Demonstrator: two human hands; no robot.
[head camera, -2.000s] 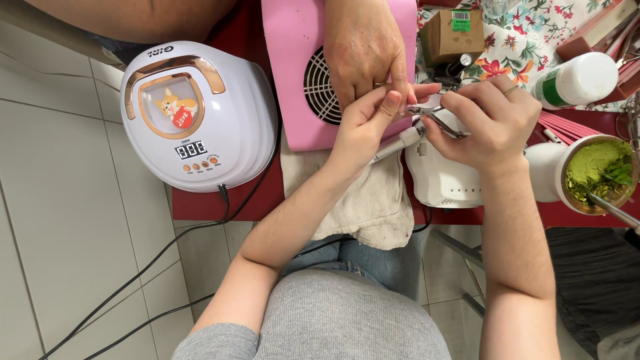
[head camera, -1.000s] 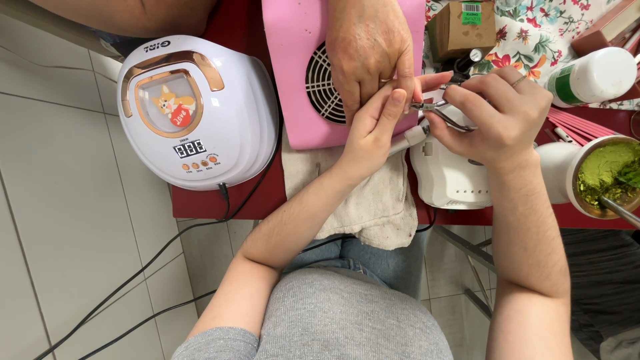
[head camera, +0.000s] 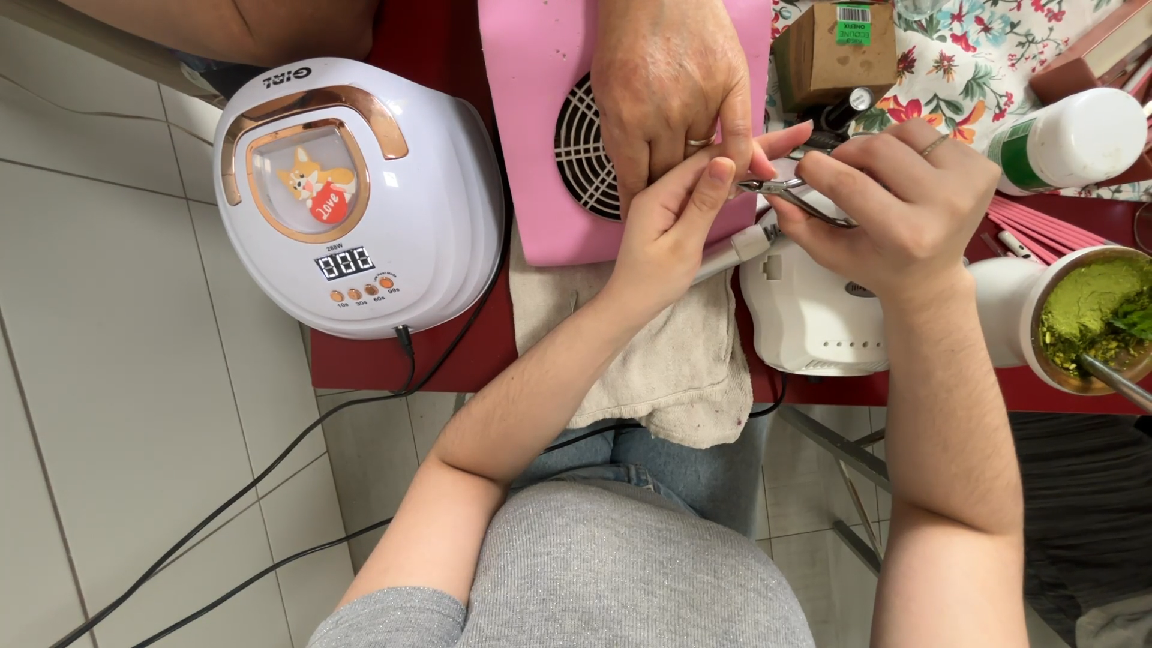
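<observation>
My left hand (head camera: 675, 216) holds the fingers of another person's hand (head camera: 670, 81), which wears a ring and rests palm down over a pink nail dust collector (head camera: 535, 117) with a round black fan grille (head camera: 587, 148). Metal cuticle nippers (head camera: 796, 195) are in my right hand (head camera: 900, 202), their jaws at a fingertip of that person. How far the jaws stand apart is too small to tell. Just below lies the white handpiece (head camera: 729, 256) of a nail drill, beside a white drill control box (head camera: 805, 315), partly behind my right wrist.
A white nail lamp (head camera: 432, 216) stands at the left with black cables (head camera: 310, 423). A beige towel (head camera: 666, 369) hangs over the red table edge. Rightward are a cardboard box (head camera: 837, 58), a small dark bottle (head camera: 846, 108), a white jar (head camera: 1071, 139), pink sticks (head camera: 1044, 225) and a cup of green herb (head camera: 1089, 315).
The nippers and my right hand keep close to the person's fingertips, with small shifts in my right hand's pose. My left hand still holds the person's fingers.
</observation>
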